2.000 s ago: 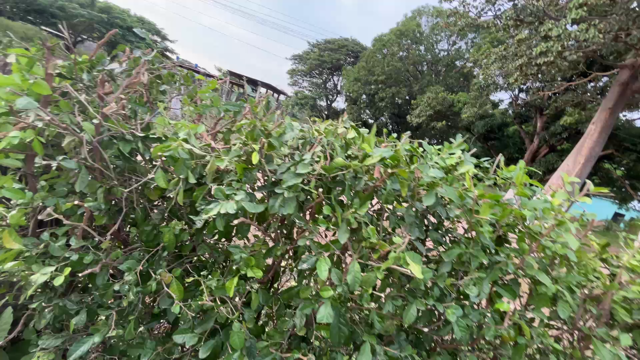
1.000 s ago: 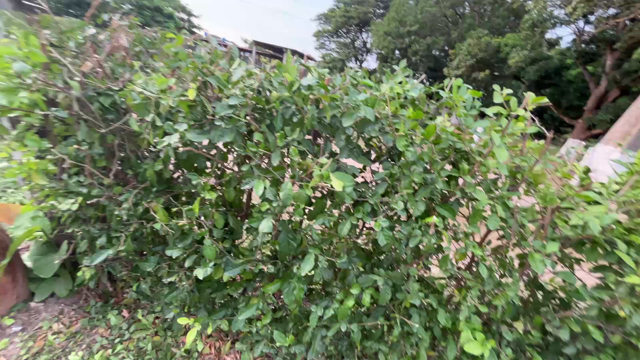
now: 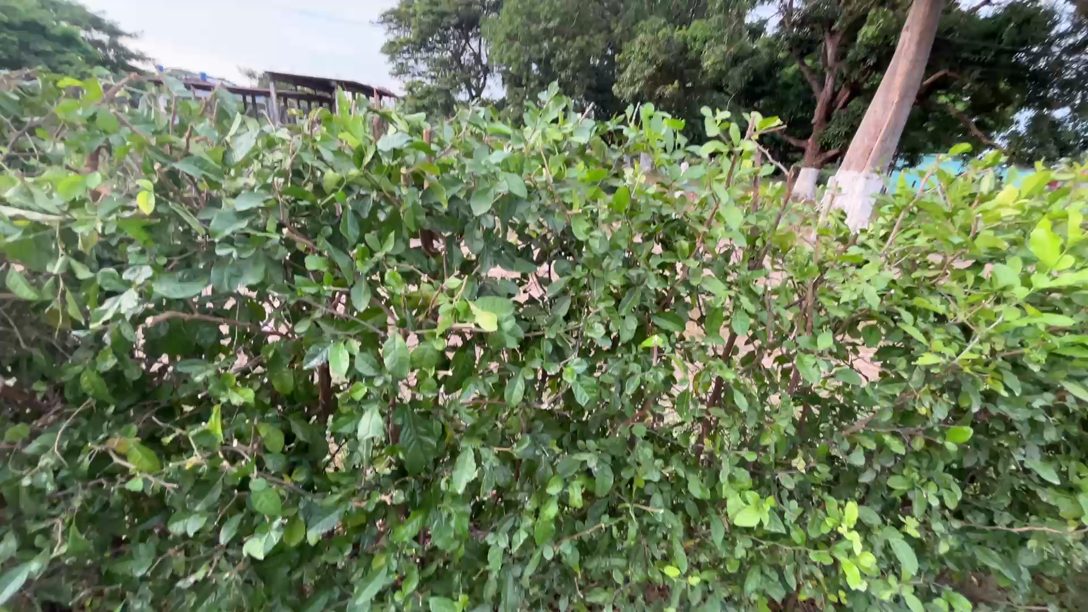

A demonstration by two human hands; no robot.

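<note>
Neither my left hand nor my right hand shows in the head view. A dense leafy green hedge (image 3: 527, 382) fills most of the picture from side to side. Thin brown stems run through it, and pinkish ground shows through gaps between the leaves. Brighter yellow-green shoots (image 3: 1050, 246) stand out at its right end. Whether my hands hold or touch anything is hidden.
Behind the hedge at the right, a leaning tree trunk (image 3: 888, 110) has a white-painted base. Another trunk (image 3: 824, 102) rises beside it, among large leafy trees (image 3: 561, 51). A dark-roofed open structure (image 3: 323, 85) stands at the back left.
The view has shifted along the hedge. The brown object and bare ground at the lower left one second ago are out of sight, and the leaning trunk shows more fully.
</note>
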